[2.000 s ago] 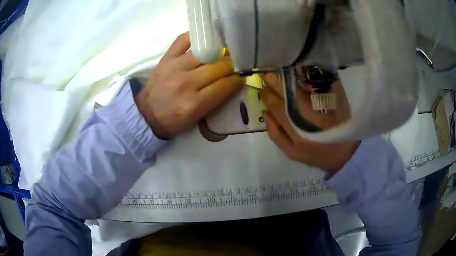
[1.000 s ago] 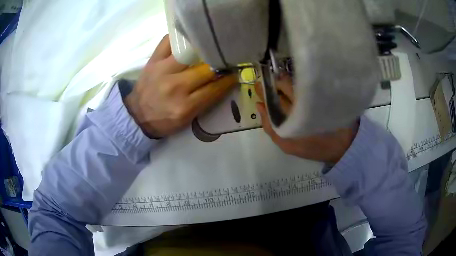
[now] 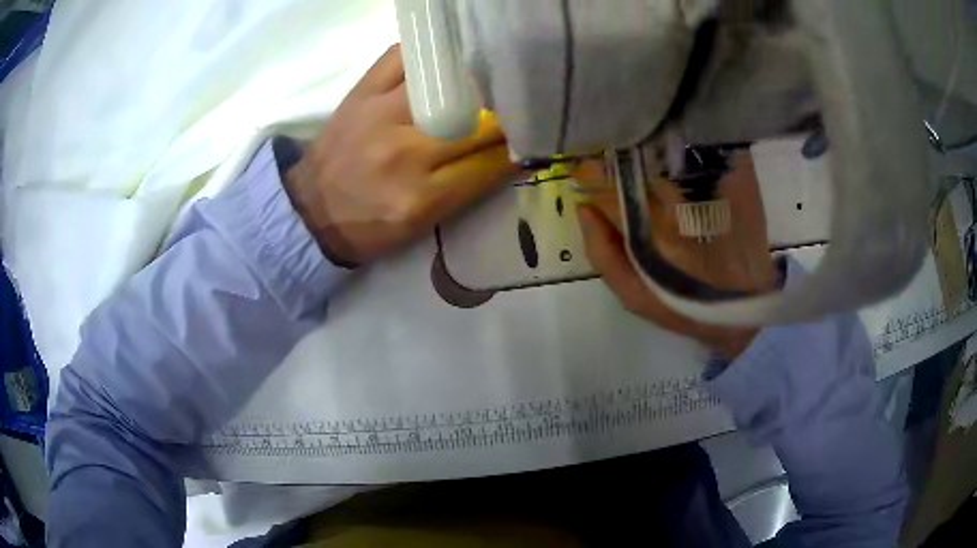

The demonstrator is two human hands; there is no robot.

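Note:
The cream-white sewing machine head (image 3: pixel 600 64) fills the top. Its needle area is lit yellow. My left hand (image 3: pixel 402 177) lies at the left of the needle, fingertips reaching the needle area, partly behind the white lamp tube (image 3: pixel 437 75). My right hand (image 3: pixel 664 268) is at the right of the needle, largely hidden behind the pale loop-shaped guard (image 3: pixel 739 305). The white fabric (image 3: pixel 139 118) spreads behind and left of my left hand. The metal needle plate (image 3: pixel 487 252) shows between my hands. Whether my fingers pinch cloth is hidden.
The white table has ruler markings (image 3: pixel 461 434) along its front edge. A dark half-round opening (image 3: pixel 459 284) is at the plate's left corner. A ribbed cream dial (image 3: pixel 703 218) is on the machine. A blue bin (image 3: pixel 21 369) is at the far left, and a tan piece (image 3: pixel 950 252) at the right edge.
The view shifted and shifted back, so the machine head now sits further right than one second ago. The white strip seen at the right then no longer shows. Both hands remain beside the needle.

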